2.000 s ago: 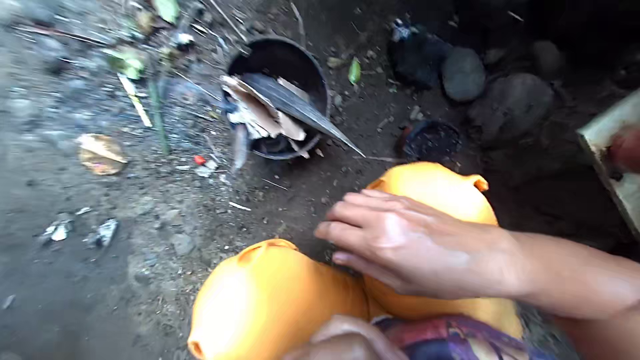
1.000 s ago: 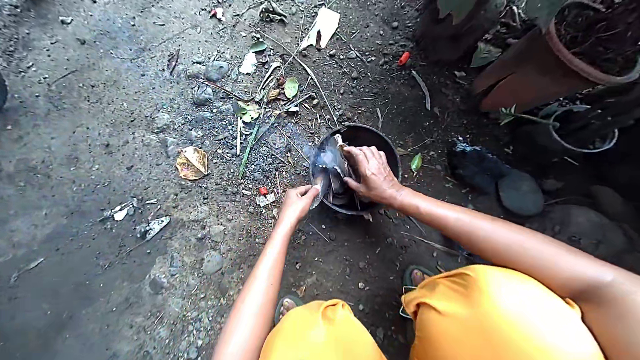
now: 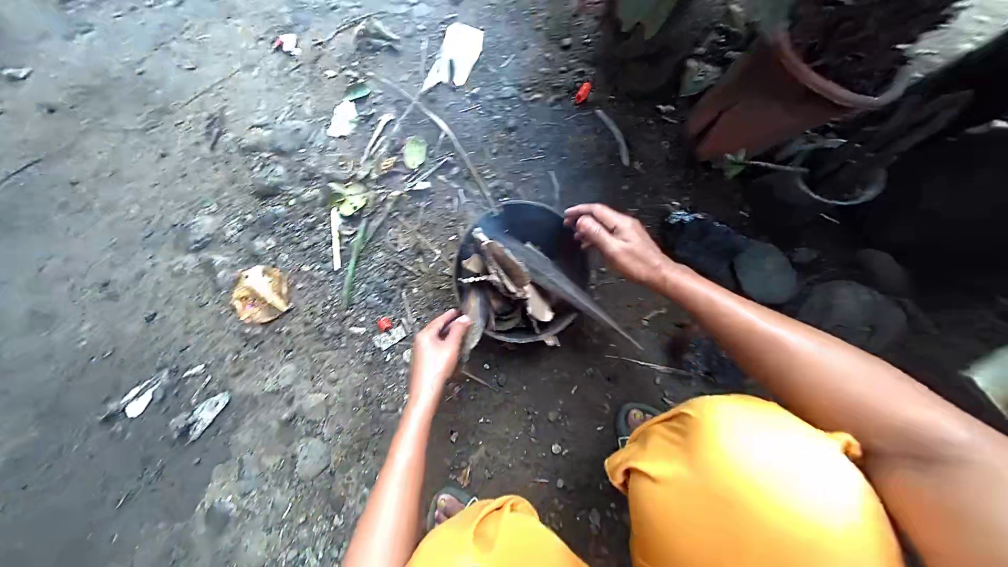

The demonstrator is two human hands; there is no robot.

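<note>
A round dark pot (image 3: 526, 206) sits on the dirt ground, holding torn brown pieces that look like cardboard (image 3: 508, 272) and a long grey pointed strip (image 3: 571, 291), whose tip sticks out over the rim at the lower right. My left hand (image 3: 438, 346) is at the pot's lower left rim, its fingers pinching a thin greyish piece (image 3: 475, 319) that reaches into the pot. At the upper right rim is my right hand (image 3: 618, 240), fingers bent; whether it grips the rim is unclear. Faint smoke seems to hang around the pot.
Right of the pot lie dark rounded stones (image 3: 765, 273). A reddish-brown plant pot (image 3: 744, 118) leans at the upper right, near a smaller container (image 3: 843, 189). Leaves, twigs and scraps litter the ground at the left, with a dry yellowish leaf (image 3: 261, 294). My sandalled feet (image 3: 634, 419) are below.
Both hands were near my knees two seconds ago, then inside the pot one second ago. Since then they have moved apart to opposite sides of its rim. The view has shifted.
</note>
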